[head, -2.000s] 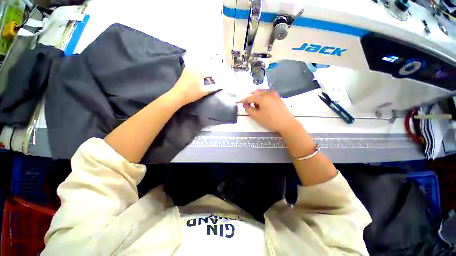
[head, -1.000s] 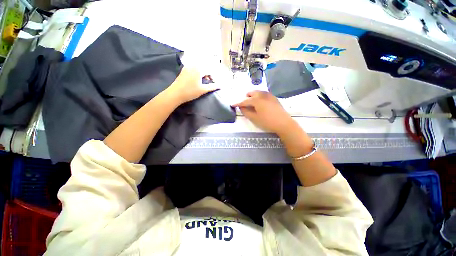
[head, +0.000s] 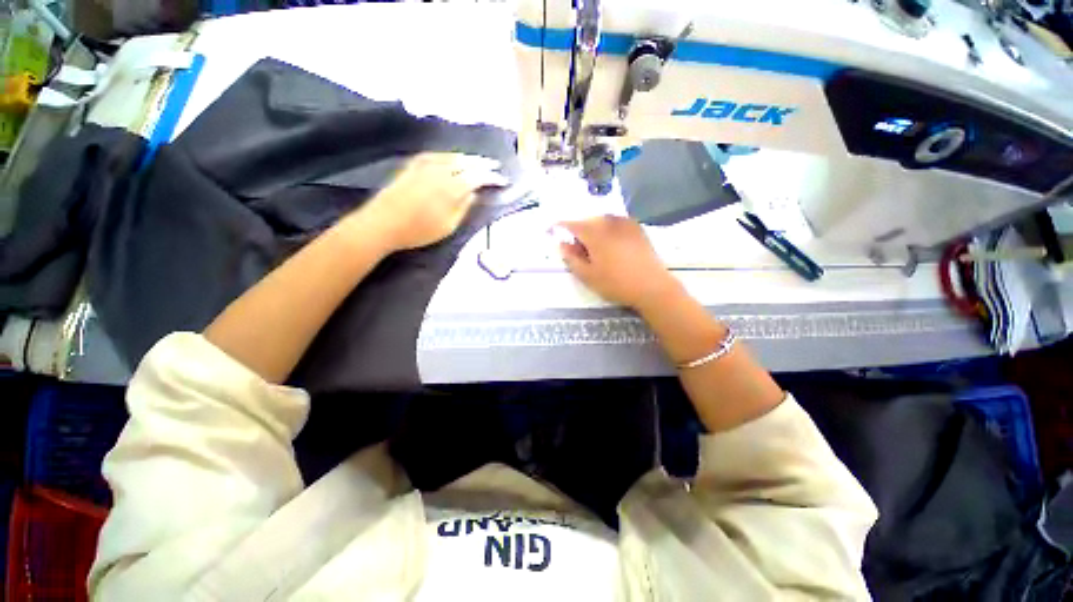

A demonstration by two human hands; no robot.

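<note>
A large dark grey garment panel (head: 265, 165) lies creased over the left part of the table, its right edge near the needle area. My left hand (head: 438, 200) lies on the panel left of the presser foot; bright glare hides part of the fingertips, and whether it pinches cloth cannot be told. My right hand (head: 606, 253) is just right of and below the needle, fingers bent, apart from the panel; its fingertips are washed out by the light. The presser foot and needle (head: 562, 151) sit beneath the white sewing machine (head: 753, 88).
A small dark grey piece (head: 677, 179) lies under the machine arm, with thread snips (head: 780, 246) to its right. Red handles (head: 959, 280) and striped trim (head: 1000, 303) lie at the right end. Dark cloth (head: 930, 470) fills a blue crate below right. A red crate (head: 53, 547) is lower left.
The panel's near right corner has moved left, away from my right hand, uncovering white table. Its upper edge now reaches right towards the needle. My left hand has shifted slightly left and turned flatter.
</note>
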